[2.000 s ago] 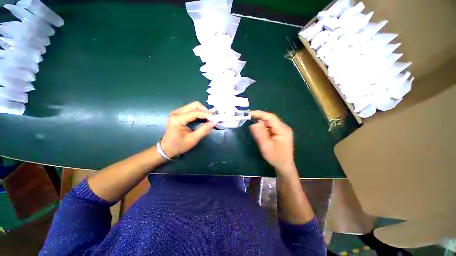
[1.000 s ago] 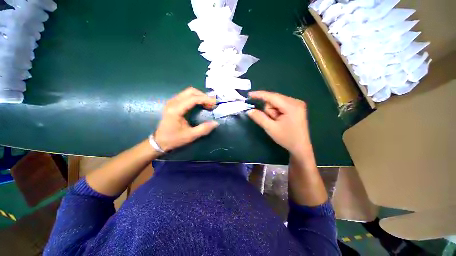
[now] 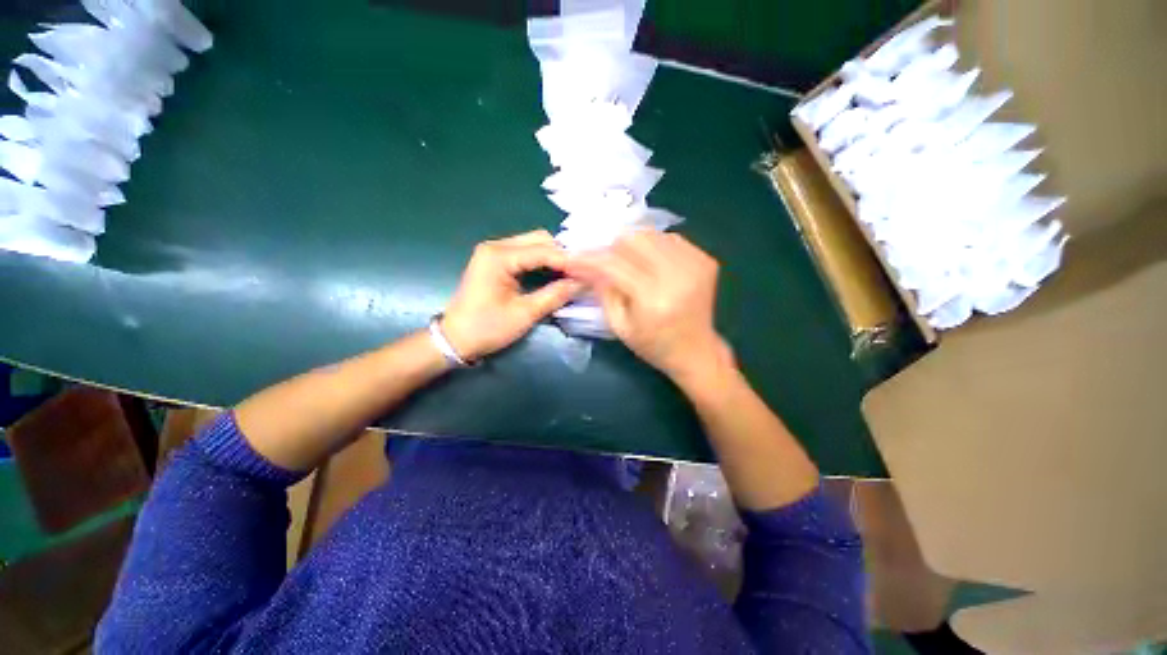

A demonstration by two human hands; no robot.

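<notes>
The working row of white packets (image 3: pixel 596 154) lies overlapped on the green bench, running away from me. My left hand (image 3: pixel 509 297) is at the left side of its near end, thumb and fingers pinched at a packet. My right hand (image 3: pixel 659 297) lies over the near end from the right, its fingertips meeting those of my left hand and covering part of the packets. Both hands are bare and touch the packet at the near end. I cannot make out any thin piece between the fingertips.
A waiting stack of packets (image 3: pixel 79 141) lies at the far left. At the right, an open brown carton (image 3: pixel 1011 441) holds packed rows (image 3: pixel 941 179). A gold-brown bundle (image 3: pixel 834 250) lies beside it. Plastic (image 3: pixel 701 505) shows below the bench edge (image 3: pixel 563 448).
My right hand has moved left over the row's near end and met my left fingertips. The gap between the hands has closed. The whole view has also shifted.
</notes>
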